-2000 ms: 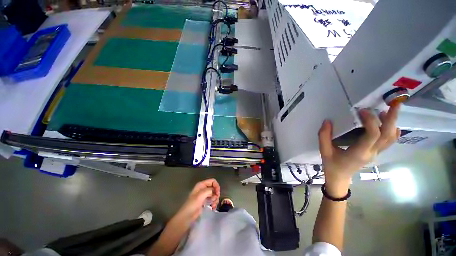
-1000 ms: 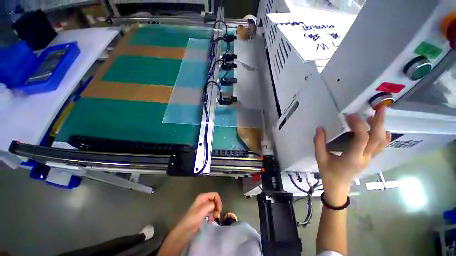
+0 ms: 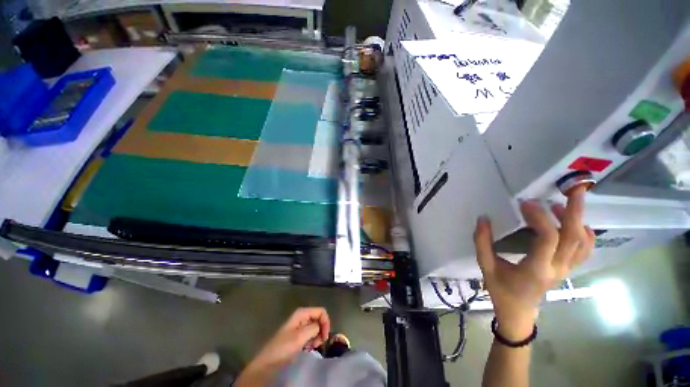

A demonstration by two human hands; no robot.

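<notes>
My right hand (image 3: 529, 261) is at the sloped panel of the white machine (image 3: 484, 178). One fingertip touches the orange button (image 3: 576, 182) under the red label; the other fingers are spread at the panel's edge. My left hand (image 3: 306, 330) is loosely curled in front of my body, with nothing visible in it. The silver beam (image 3: 349, 189) with black fittings crosses the green and brown bed (image 3: 174, 185) near its right end and is blurred. A clear bluish sheet (image 3: 284, 136) lies on the bed, left of the beam, with a small whitish sheet part (image 3: 324, 143) at its right.
A green button (image 3: 633, 139) and part of a red knob are higher on the panel. A handwritten sheet (image 3: 465, 72) lies on the machine. A blue crate (image 3: 72, 106) stands on the white table at left. A black motor (image 3: 414, 351) juts out below. Another person's leg and shoe show at lower left.
The beam has moved right along the bed, away from the clear sheet, uncovering a whitish part. My right fingertip stays at the orange button. My left hand is much the same.
</notes>
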